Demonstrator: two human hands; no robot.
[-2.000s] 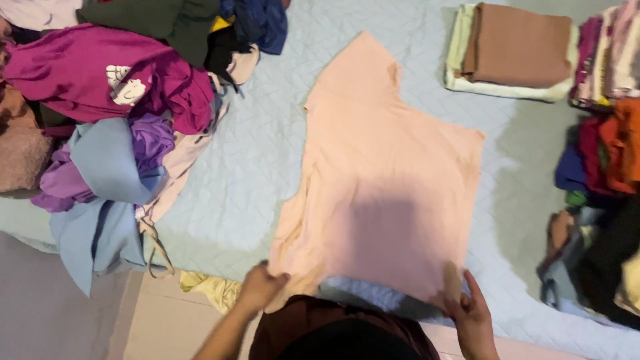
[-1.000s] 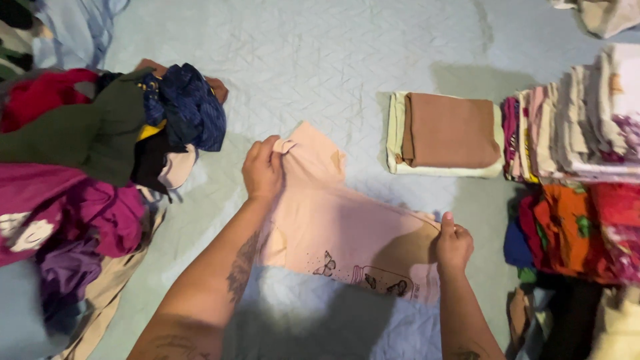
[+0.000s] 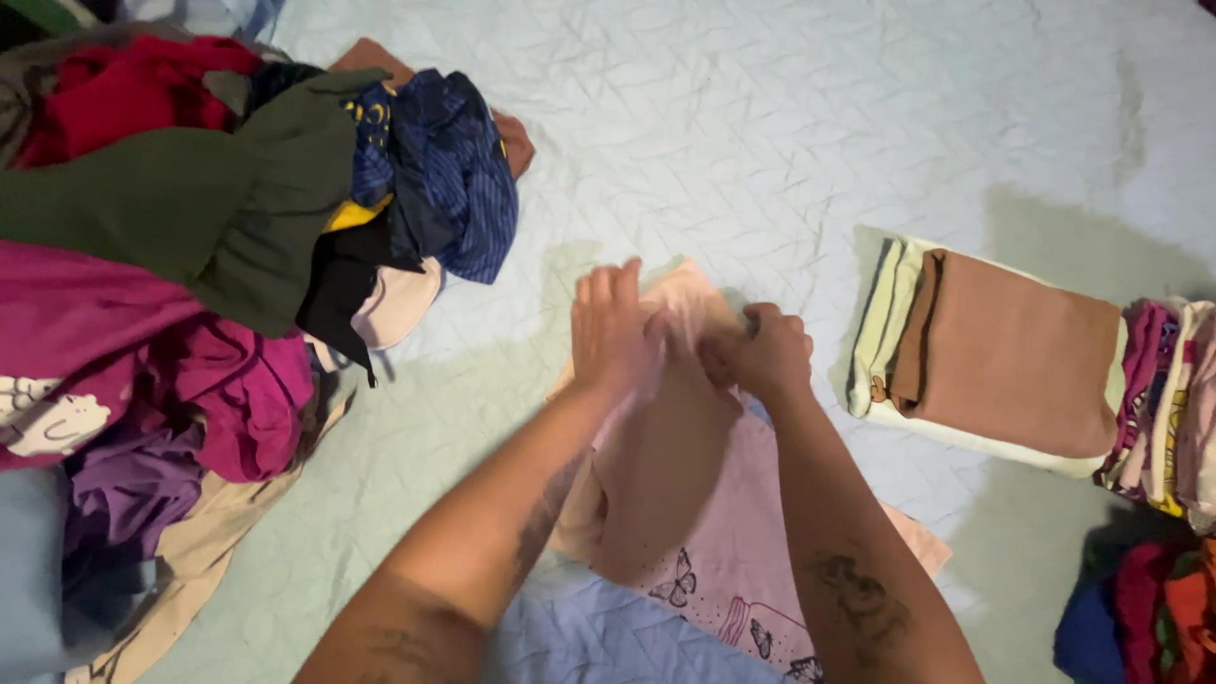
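Observation:
A pale pink T-shirt (image 3: 679, 475) with a butterfly print near its lower part lies on the quilted light blue bedspread (image 3: 703, 123), partly bunched toward its far end. My left hand (image 3: 613, 328) is on the shirt's far left part, slightly blurred, its fingers pointing away from me; whether they pinch the cloth is unclear. My right hand (image 3: 769, 351) is curled at the shirt's far right side, its fingers closed on the fabric. Both forearms cross over the shirt and hide some of it. A bit of pink cloth (image 3: 917, 537) shows to the right of my right forearm.
On the left lies a loose heap of clothes, with a dark green garment (image 3: 190, 180), a magenta one (image 3: 237, 389) and a navy striped one (image 3: 456, 180). To the right sits a folded brown garment (image 3: 1021, 351) on pale green folded cloth, beside a row of folded clothes (image 3: 1173, 399).
The shirt was spread out two seconds ago, with my hands at its near corners. Now both hands are close together at its far end and the cloth is gathered between them. The view has shifted.

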